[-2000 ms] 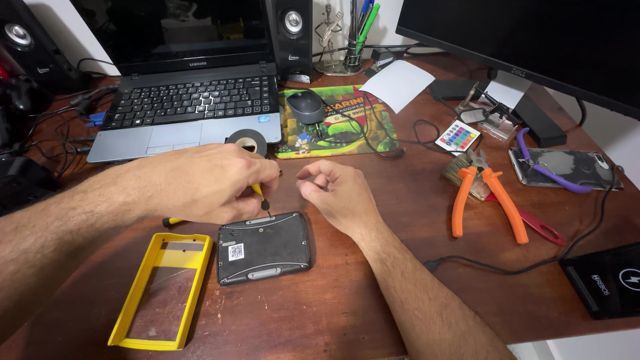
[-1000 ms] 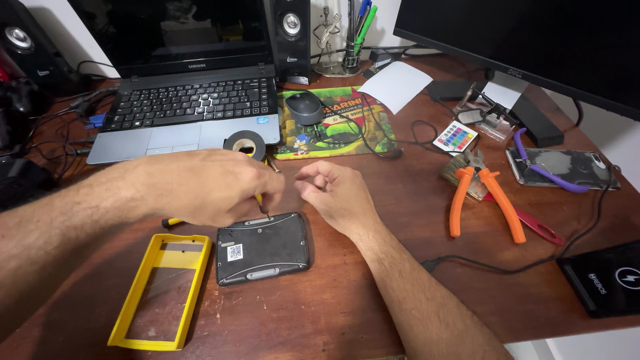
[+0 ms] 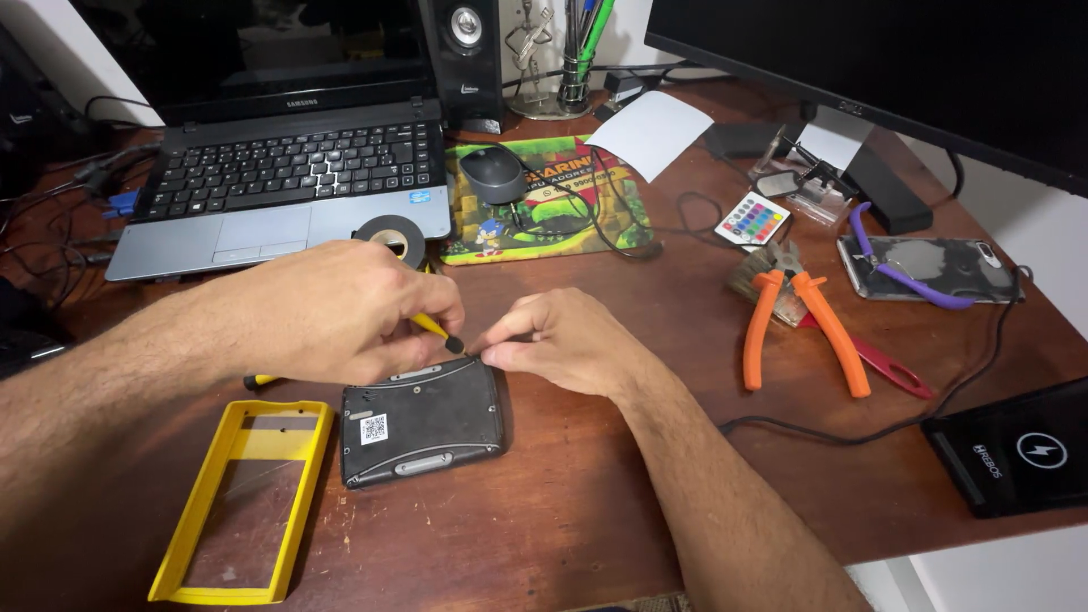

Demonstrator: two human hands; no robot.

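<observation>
My left hand (image 3: 374, 314) grips a small yellow screwdriver (image 3: 433, 326) with a black collar, its tip down at the top right corner of a black rectangular device (image 3: 421, 425). That device lies flat on the wooden table, bearing screws, grey strips and a printed code label. At the same corner, the thumb and index finger of my right hand (image 3: 544, 340) are close together near the tool's tip; whether anything is between them cannot be told. Left of the device lies an empty yellow frame (image 3: 302, 501). Another yellow and black tool (image 3: 259, 380) shows partly behind my left forearm.
Behind my hands are a laptop (image 3: 263, 229), a black tape roll (image 3: 412, 238) and a mouse (image 3: 493, 174) on a colourful mat (image 3: 612, 229). To the right lie orange-handled pliers (image 3: 829, 331), a brush (image 3: 888, 365), purple-handled pliers (image 3: 922, 285), a phone (image 3: 935, 255) and a cable (image 3: 858, 440).
My right hand has moved left and down to the device's top right corner, beside the screwdriver tip. My left hand still holds the screwdriver.
</observation>
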